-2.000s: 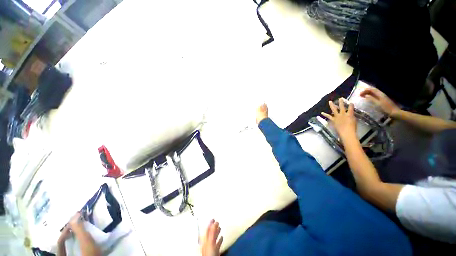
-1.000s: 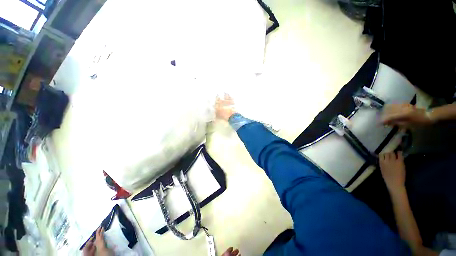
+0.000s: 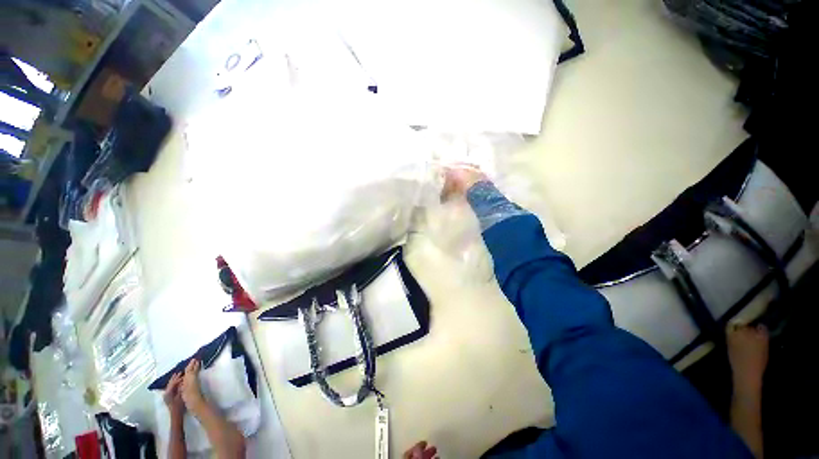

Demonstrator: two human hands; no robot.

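My right hand (image 3: 460, 179), in a blue sleeve, is at the mouth of a large puffy translucent white bag (image 3: 332, 229). Thin clear film lies around the hand and wrist, and the fingers are partly hidden and washed out, so their grip is unclear. A handbag (image 3: 395, 305) with white panel and black trim lies in front of the bag, its two film-wrapped handles (image 3: 364, 345) arched towards me. A white hang tag (image 3: 383, 432) hangs by the handles. My left hand (image 3: 420, 450) shows only as fingertips at the bottom edge; its hold cannot be told.
A red object (image 3: 235, 285) lies left of the handbag. At lower left, another person's hands (image 3: 186, 385) work on a smaller black-and-white bag (image 3: 235, 376). At right, a large handbag (image 3: 647, 314) lies beside another person's hand (image 3: 747, 345). Black material is stacked at upper right.
My right hand moved from the bare table to the puffy bag, and film now spreads around it. The hang tag came into view. The person's hands at right moved off the handles; one is out of view.
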